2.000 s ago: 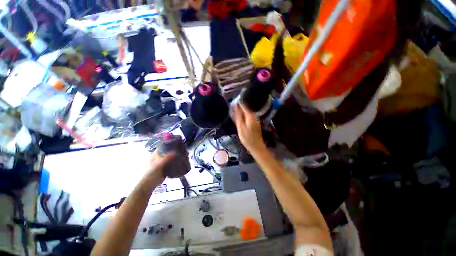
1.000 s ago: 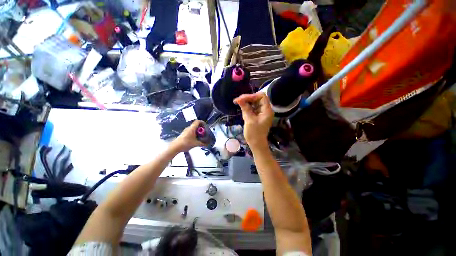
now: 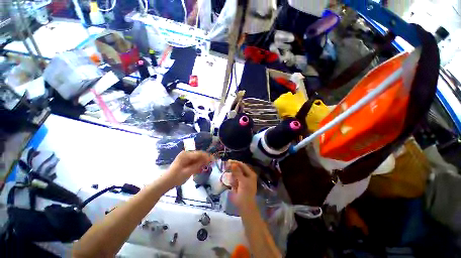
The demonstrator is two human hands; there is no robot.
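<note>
My left hand (image 3: 190,166) and my right hand (image 3: 241,182) are close together behind the sewing machine head (image 3: 177,221), fingertips pinched. A thread between them is too fine to make out. A black thread cone (image 3: 235,133) with a pink top stands just behind my hands. A second dark cone (image 3: 281,135) with a pink top and a white band leans to its right. A smaller dark cone (image 3: 203,175) stands partly hidden beside my left hand.
An orange bag (image 3: 364,118) and a pale blue pole (image 3: 349,110) are at the right. A yellow bag (image 3: 298,108) lies behind the cones. Clear plastic bags (image 3: 151,95) and scraps lie at the back left. A black cable (image 3: 108,191) curves over the white table (image 3: 101,151).
My left hand has let go of the small cone. My right hand has come down and left beside my left hand. The view has shifted, showing more of the background.
</note>
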